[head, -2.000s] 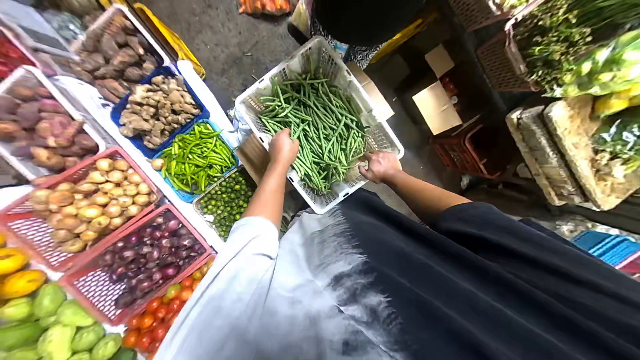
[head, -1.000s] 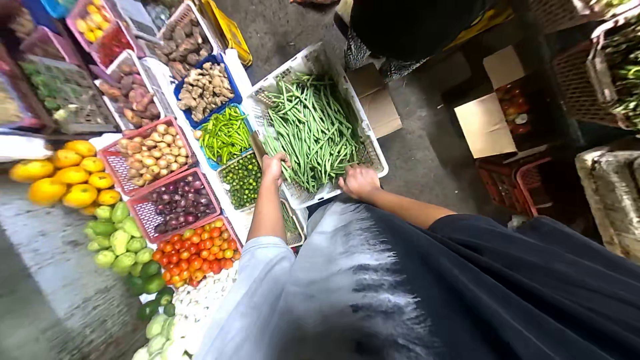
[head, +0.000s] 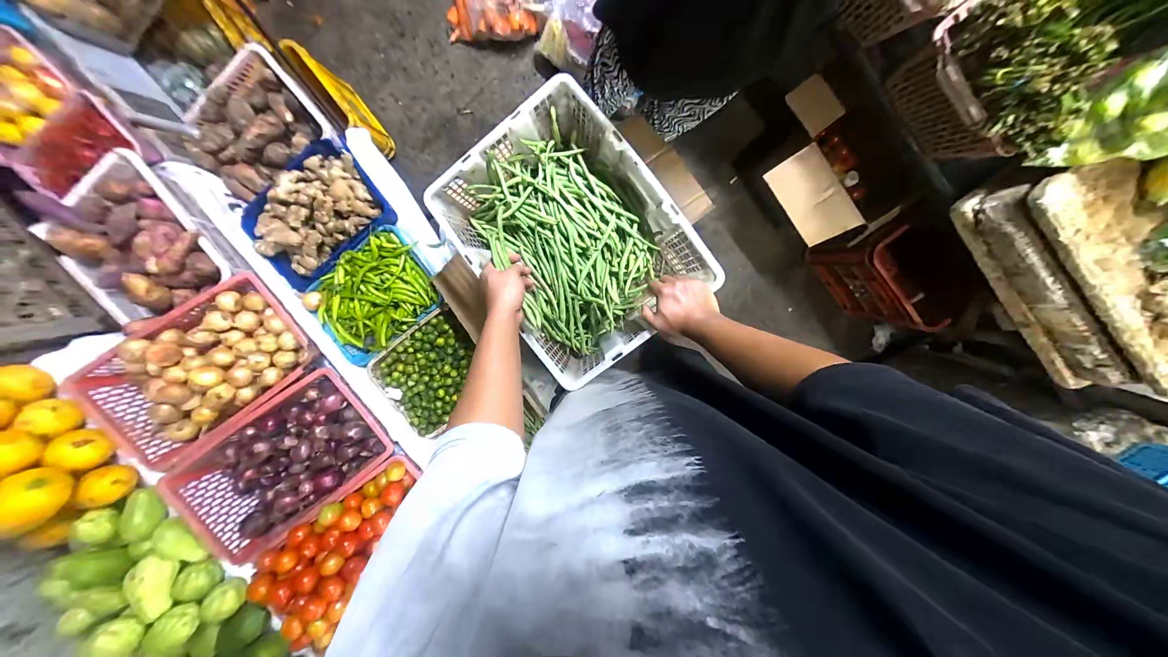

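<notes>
A white plastic crate [head: 698, 260] tilts in front of my body, with a heap of green beans [head: 579, 242] inside it. My left hand [head: 506, 287] grips the crate's left rim, its fingertips beside the beans. On the near right side, my right hand [head: 680, 306] closes over the rim, fingers inside the crate. Left of the crate lie a blue tray of green chillies [head: 374, 292] and a tray of small green citrus fruits [head: 426, 372]. Ginger roots [head: 315, 212] fill a dark blue basket farther back.
Red baskets of onions [head: 219, 356], shallots [head: 297, 452] and tomatoes [head: 324, 570] stand at left. A person in dark clothing [head: 712, 46] is just beyond the crate. An open cardboard box [head: 814, 193], a red crate [head: 876, 283] and foam boxes [head: 1049, 274] are at right.
Both hands keep their grip on the crate of beans throughout. The view has shifted between frames. No hold has plainly been taken or let go.
</notes>
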